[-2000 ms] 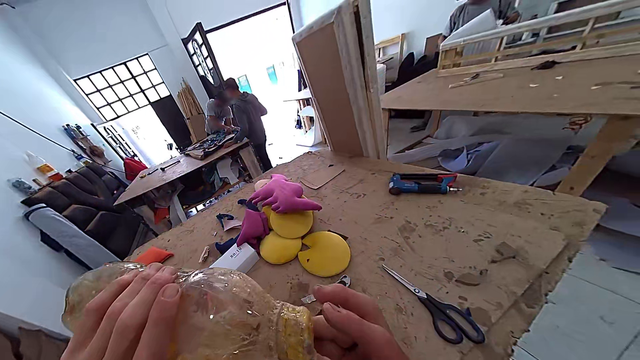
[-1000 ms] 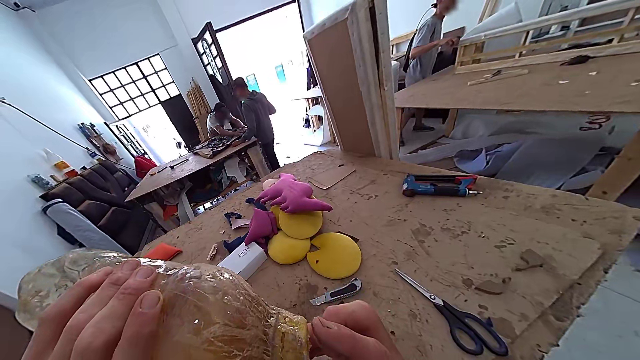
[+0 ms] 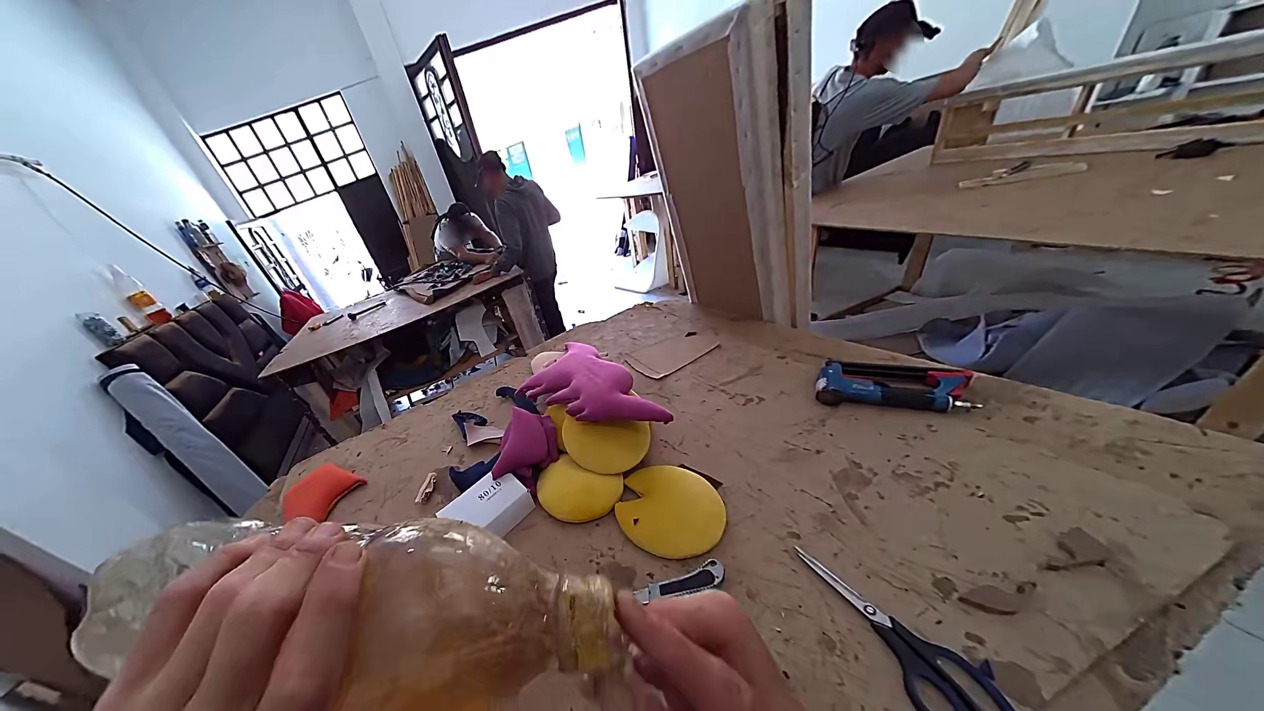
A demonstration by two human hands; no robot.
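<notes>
A clear plastic bottle (image 3: 454, 602) with amber liquid lies tilted on its side across the bottom of the view. My left hand (image 3: 247, 612) is wrapped over its body. My right hand (image 3: 701, 652) is at the bottle's neck, fingers bent against the yellowed mouth; whether they pinch a cap is hidden. Behind the neck lies a utility knife (image 3: 686, 583). Black-handled scissors (image 3: 889, 632) lie to the right. Beyond the bottle are yellow padded discs (image 3: 674, 513), purple padded shapes (image 3: 592, 385) and a white box (image 3: 489, 506).
An orange padded piece (image 3: 321, 491) lies at the worktable's left. A blue pneumatic stapler (image 3: 889, 385) rests at the back right, near a cardboard piece (image 3: 673, 354). Behind stand a padded frame (image 3: 706, 168) and another table (image 3: 1047, 202). Several people work further off.
The person by the right-hand table has come into fuller view and now leans with an arm stretched toward the wooden frame. Both my hands stay at the bottle.
</notes>
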